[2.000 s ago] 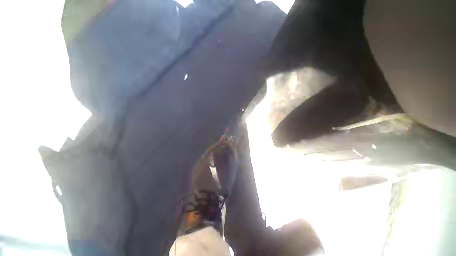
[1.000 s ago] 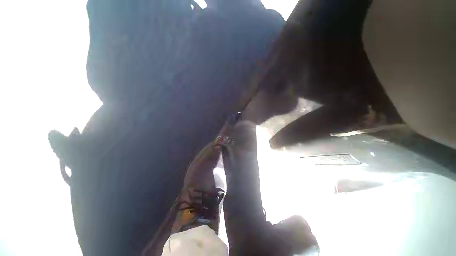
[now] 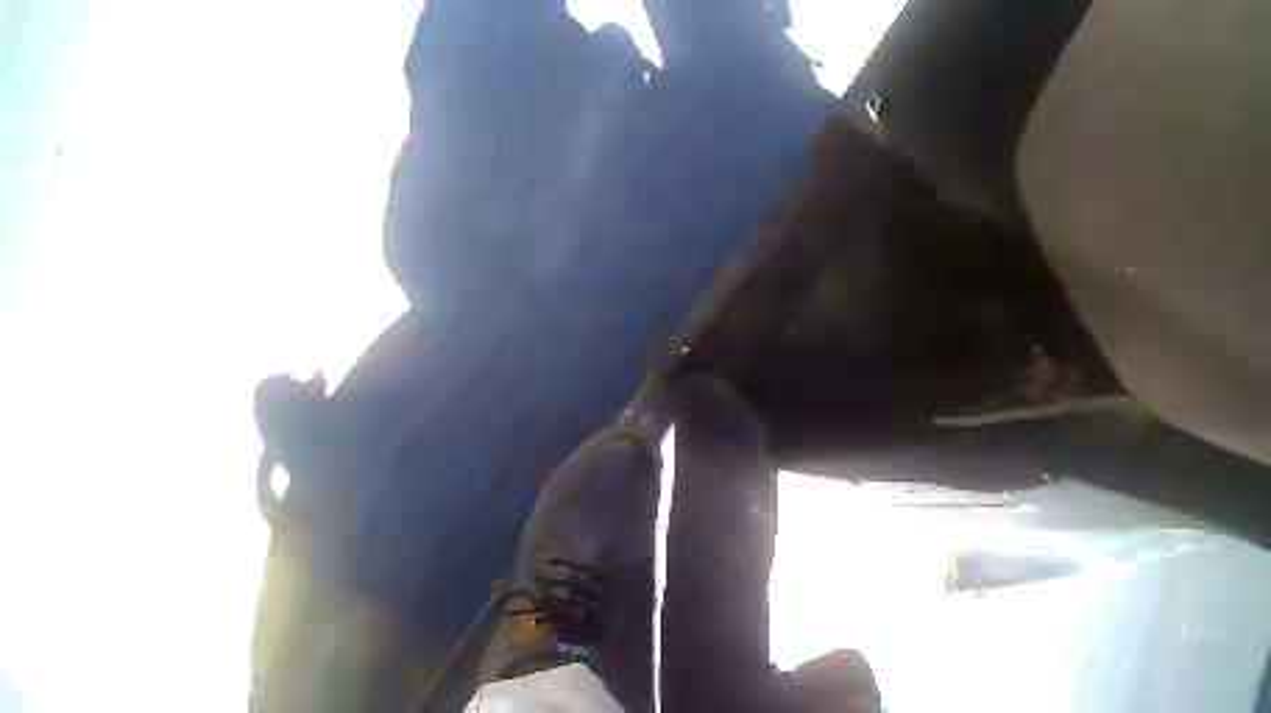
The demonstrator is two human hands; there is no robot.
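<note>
A dark lace-up shoe (image 3: 592,536) with an orange patch near its laces rests at the bottom centre of the head view. A pale trouser cuff (image 3: 547,692) shows at the bottom edge. A dark elongated shape (image 3: 714,543), too unclear to tell, lies just right of the shoe, with a thin bright line between them. The black leg shield (image 3: 892,307) rises at the upper right and bears a thin pale slanting line and a small orange-gold patch. Neither of my hands is in view.
A large smooth tan-brown body panel (image 3: 1171,209) fills the upper right. A blue-grey rider's shadow (image 3: 530,279) lies on the overexposed ground at the left. A dark rounded object (image 3: 832,683) shows at the bottom. The lower right is bright and washed out.
The rider's shadow has shifted to the right in the picture. The bright patches on the black panel have gone dark. The shoe has stayed nearly in place.
</note>
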